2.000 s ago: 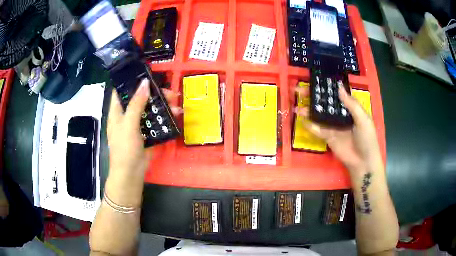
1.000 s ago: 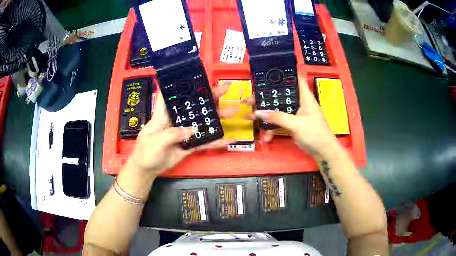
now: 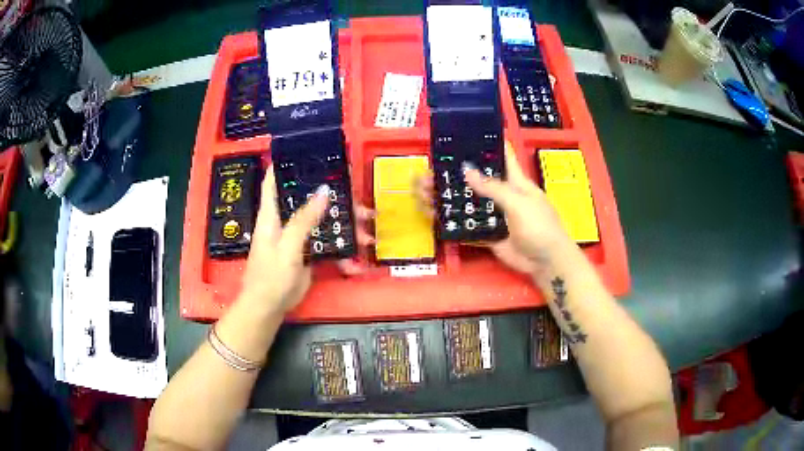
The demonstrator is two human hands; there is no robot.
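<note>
My left hand (image 3: 295,238) holds an open black flip phone (image 3: 308,158) upright over the red tray (image 3: 353,304); its lit white screen shows "#79*" and my thumb is on the keypad. My right hand (image 3: 511,211) holds a second open flip phone (image 3: 465,97), its screen lit, thumb on the upper keys. Yellow-faced phones lie in pockets between my hands (image 3: 404,207) and at the right (image 3: 569,195). Closed black-and-gold phones lie at the left (image 3: 233,204). Another open phone (image 3: 532,88) lies in the upper right pocket. A white label (image 3: 398,101) lies in an upper pocket.
Several flat batteries (image 3: 401,359) lie in a row along the front bench edge. At the left are a black fan (image 3: 37,75) and a white sheet (image 3: 75,339) with a black phone (image 3: 134,295) and pens. A drink cup (image 3: 688,48) stands at the upper right.
Both phones came together over the tray from wider apart and now stand straighter. My right thumb moved up the keypad. Asterisk and hash characters appeared on the screens, then "#79*" on the left one.
</note>
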